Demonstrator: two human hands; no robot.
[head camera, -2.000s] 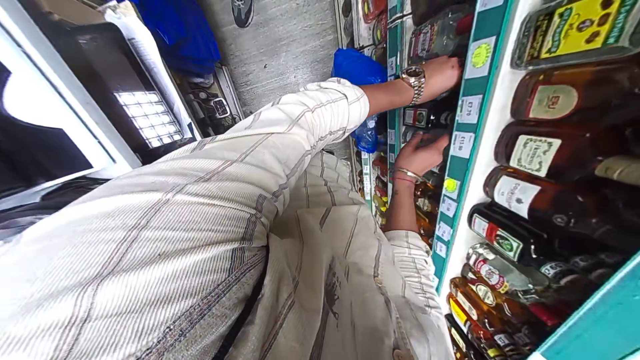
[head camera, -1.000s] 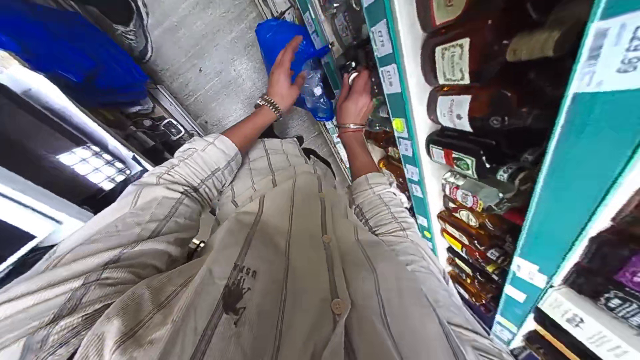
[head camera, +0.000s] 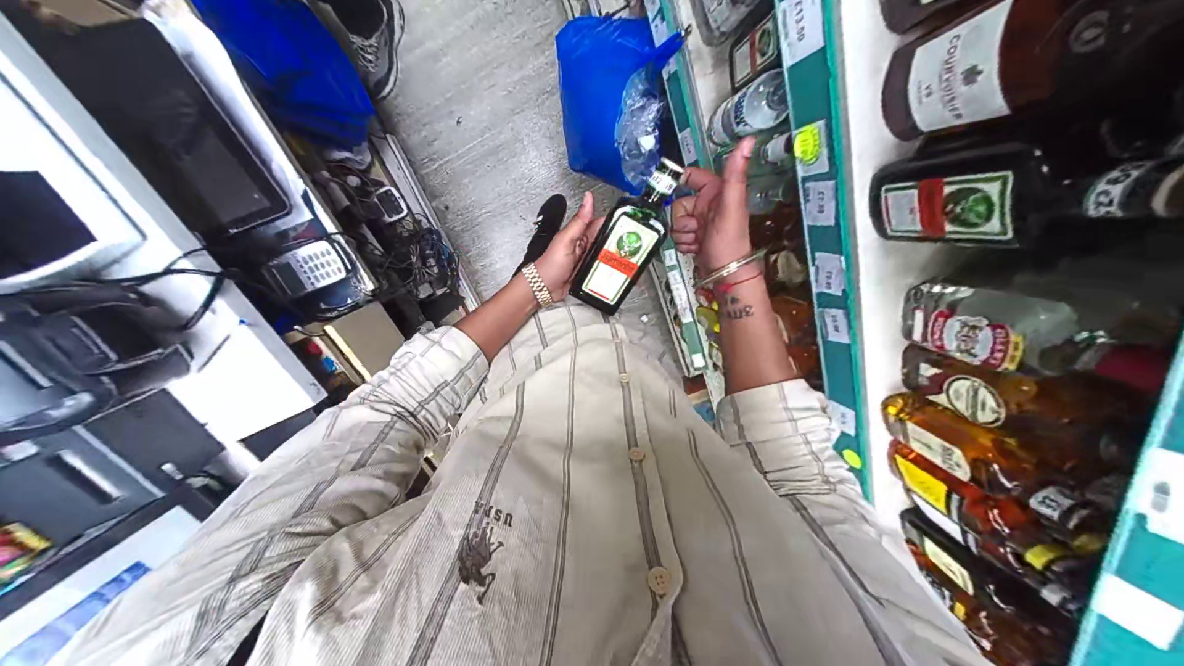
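Observation:
A small dark green liquor bottle (head camera: 618, 255) with an orange and white label lies tilted between my hands, its neck toward the upper right. My left hand (head camera: 572, 248), with a metal watch at the wrist, holds it by the left side of its body. Beside the neck is my right hand (head camera: 718, 211), its thumb raised and its other fingers curled; whether they touch the neck I cannot tell. A blue plastic bag (head camera: 606, 102) is just beyond the bottle's cap.
Shelves with teal price strips (head camera: 840, 305) run along the right, holding a cognac bottle (head camera: 962, 74) and several other bottles. On the left are a dark monitor (head camera: 176, 111), a card terminal (head camera: 312, 268) and tangled cables (head camera: 421, 254). Grey floor (head camera: 472, 102) lies between.
Both hands were at the lower shelf two seconds ago, then apart near the blue bag. Now they are in front of my body, with the bottle in my left hand.

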